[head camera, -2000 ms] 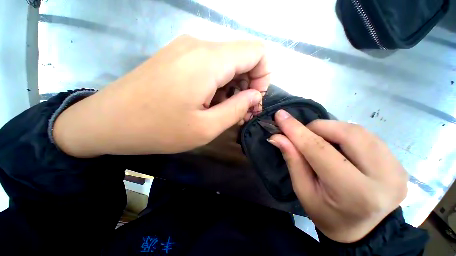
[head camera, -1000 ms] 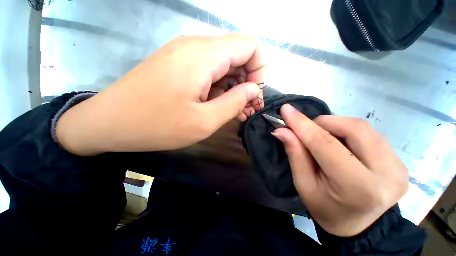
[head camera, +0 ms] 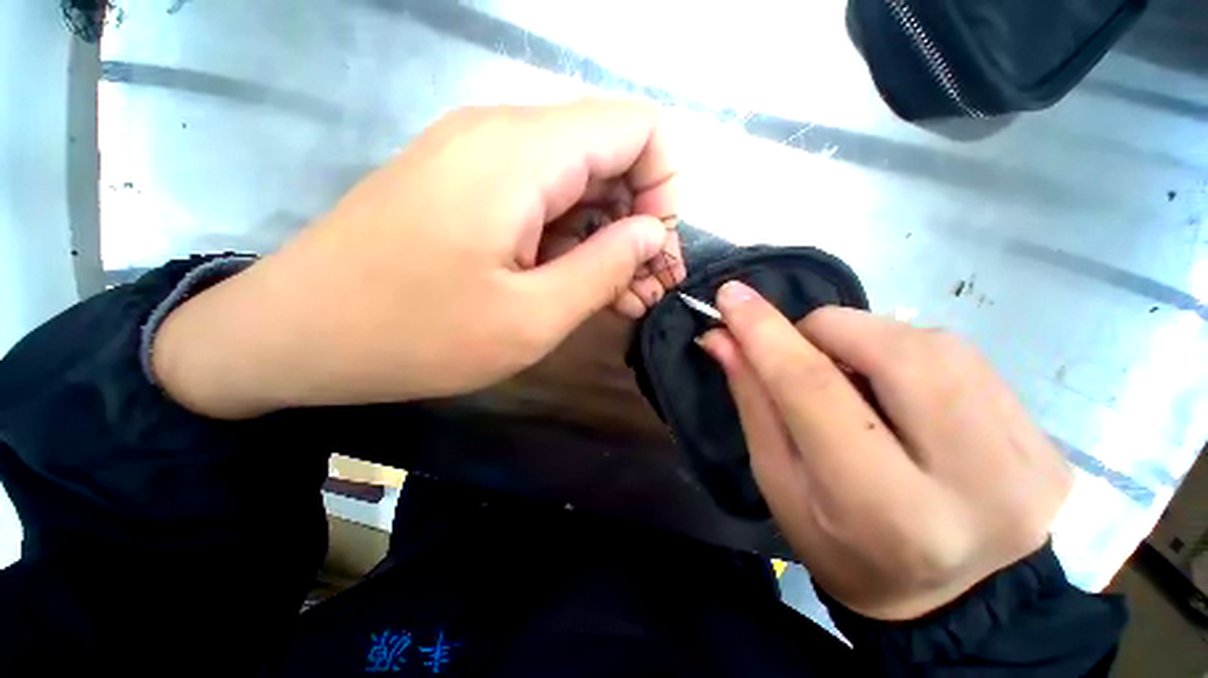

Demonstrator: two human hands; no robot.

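Note:
A small black pouch (head camera: 696,384) with a raised rounded edge lies between my hands at the centre. My left hand (head camera: 490,258) has thumb and forefinger pinched on fine dark threads at the pouch's upper left edge. My right hand (head camera: 901,450) lies over the pouch's right side and holds the thread snips (head camera: 698,306). Only their silvery blade tip shows between thumb and forefinger, pointing at the threads by the left fingertips. The snips' handles are hidden in the hand.
Another black pouch (head camera: 1013,53) with a silvery zipper line lies at the upper right of the shiny metal tabletop (head camera: 305,146). A dark thread heap (head camera: 85,16) is at the upper left corner. Small dark clippings dot the table at right.
Both hands and the held pouch have shifted slightly left. The snips' tip has moved closer to the threads at the left fingertips. The other pouch appears a little further left and up.

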